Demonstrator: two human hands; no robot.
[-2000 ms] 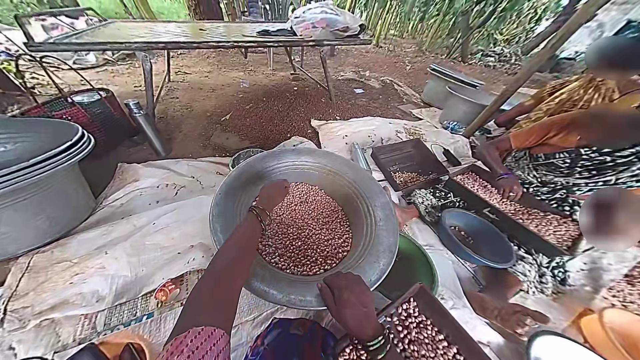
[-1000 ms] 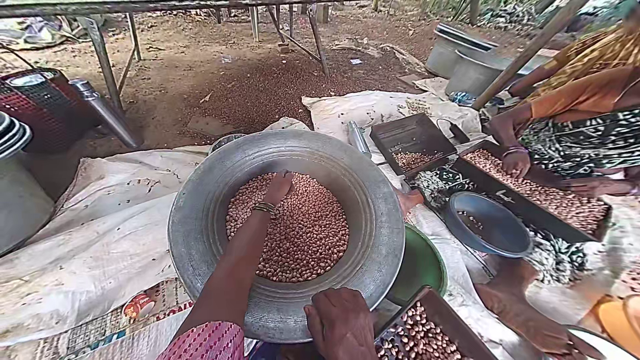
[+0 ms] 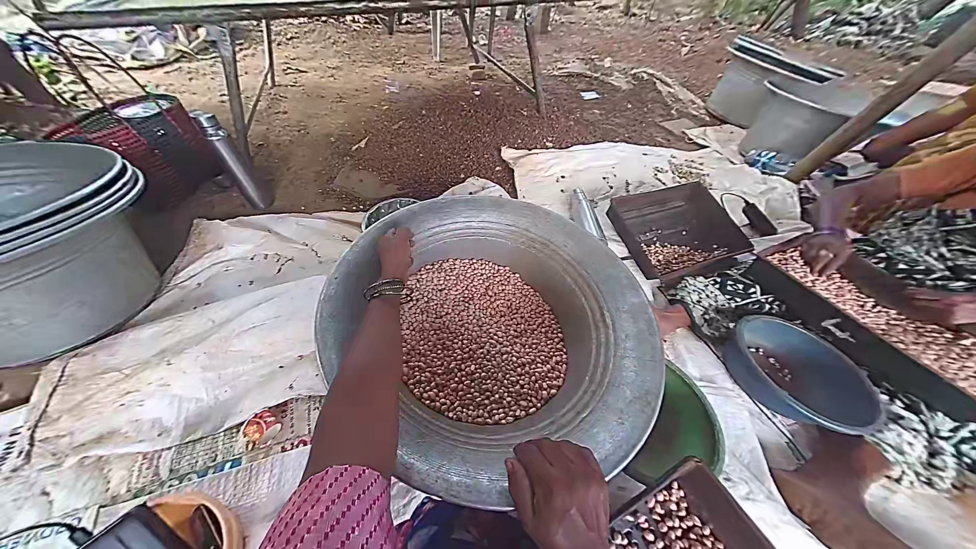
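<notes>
A wide metal basin (image 3: 610, 366) stands before me, slightly tilted, with a heap of reddish-brown nuts or seeds (image 3: 484, 343) in it. My left hand (image 3: 396, 252), with bangles at the wrist, is at the basin's upper left inner wall, beside the heap; its fingers are curled, and whether they hold anything is hidden. On the near rim lies my right hand (image 3: 560, 492), its fingers curled over the metal. Below it at the right is a dark tray (image 3: 720, 499) of similar pieces. A green basin (image 3: 686, 427) shows partly beneath the metal one.
Another person's hands (image 3: 827, 248) work over a long dark tray (image 3: 877, 335) at the right. Near it are a blue-grey bowl (image 3: 808, 377) and a smaller dark tray (image 3: 679, 217). Large lidded pots (image 3: 69, 282), a woven basket (image 3: 145, 145) and a steel flask (image 3: 232, 160) stand left.
My left hand has moved from the heap of nuts or seeds to the basin's upper left wall. My right hand has stayed at the near rim. The view has shifted somewhat.
</notes>
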